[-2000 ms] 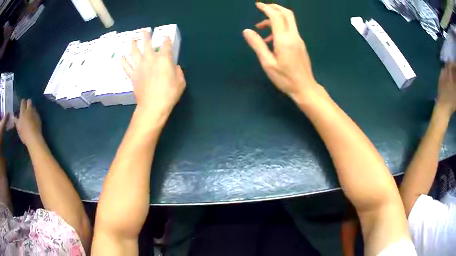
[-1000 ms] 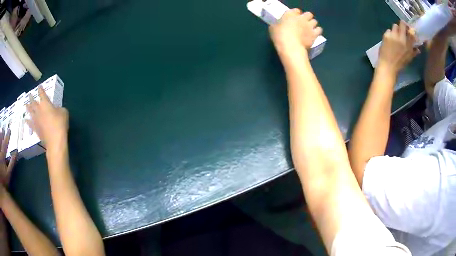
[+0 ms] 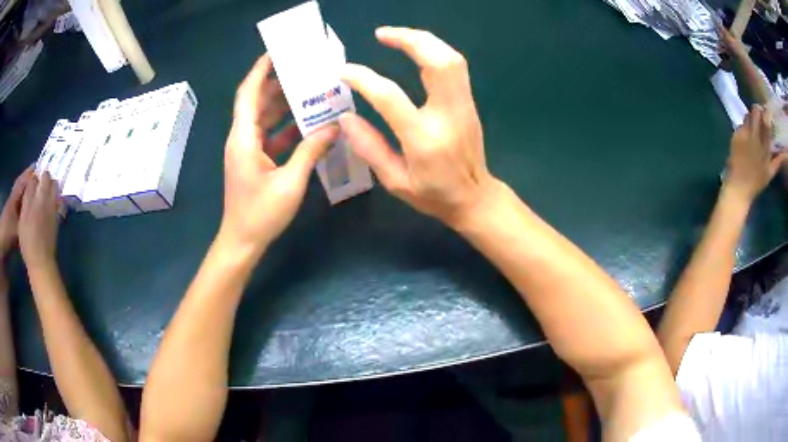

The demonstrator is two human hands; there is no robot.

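Observation:
A long white carton (image 3: 313, 82) with dark lettering stands out above the table in front of me, tilted, its upper end toward the far side. My left hand (image 3: 272, 164) grips it from the left, thumb across its face. My right hand (image 3: 415, 121) is at its right side, thumb and index fingertips at the carton's edge, other fingers raised apart. A pale lower part of the carton shows below my thumbs. A row of closed white cartons (image 3: 138, 147) lies side by side at the left.
Another person's hands (image 3: 36, 211) touch the near left end of the row. A second person's hand (image 3: 750, 155) is at the right edge. A heap of thin papers (image 3: 670, 22) lies upper right. Pale rods (image 3: 125, 39) are upper left. The green table (image 3: 389, 293) has a curved near edge.
My right hand has brought the carton from the right to the middle. My left hand has left the row and now holds the carton. The view has turned back left.

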